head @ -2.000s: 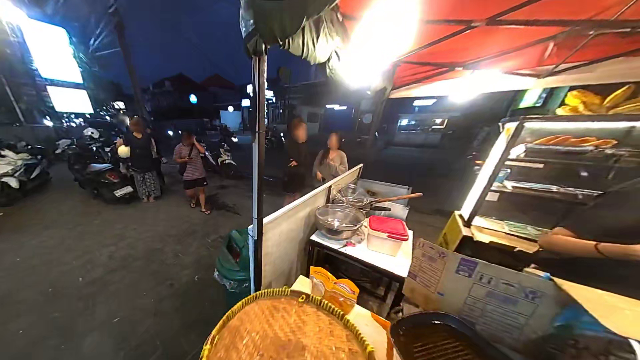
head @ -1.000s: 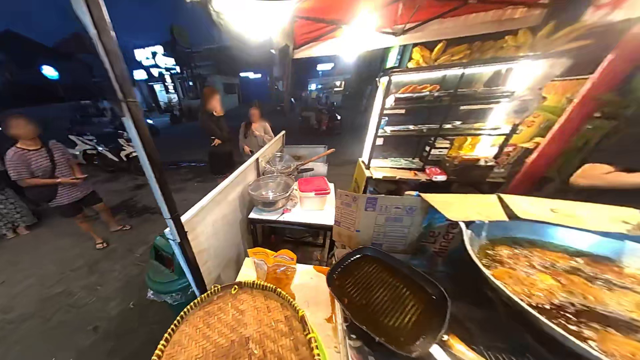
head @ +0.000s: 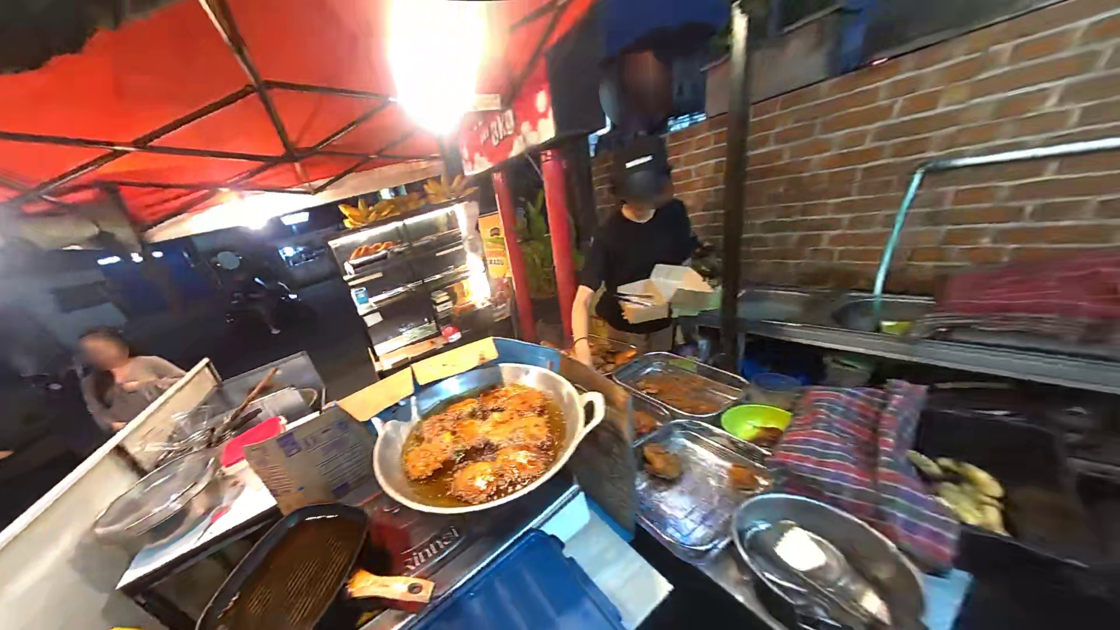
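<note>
Neither my left hand nor my right hand is in view. A two-handled metal wok (head: 577, 442) holds browned pieces of food (head: 490, 433) frying in bubbling oil. Left of it lies a black grill pan (head: 289, 569) with a wooden handle (head: 389, 588). Metal trays (head: 700, 499) with a few fried pieces stand to the right, near a lime-green bowl (head: 757, 420) and a round metal basin (head: 831, 560) holding a clear item. A co-worker (head: 643, 236) in a cap and dark shirt holds an open paper food box (head: 665, 293) and reaches down toward the trays.
A blue plastic lid or box (head: 534, 586) lies in front of the wok, cardboard sheets (head: 315, 455) beside it. Glass bowls (head: 157, 499) stand at left, a lit display case (head: 411, 280) behind. A checked cloth (head: 844, 455), a post (head: 735, 184) and a brick wall (head: 989, 140) are on the right.
The view has swung far to the right, from the street toward the wok, trays and brick wall. The co-worker's head and the food box now show.
</note>
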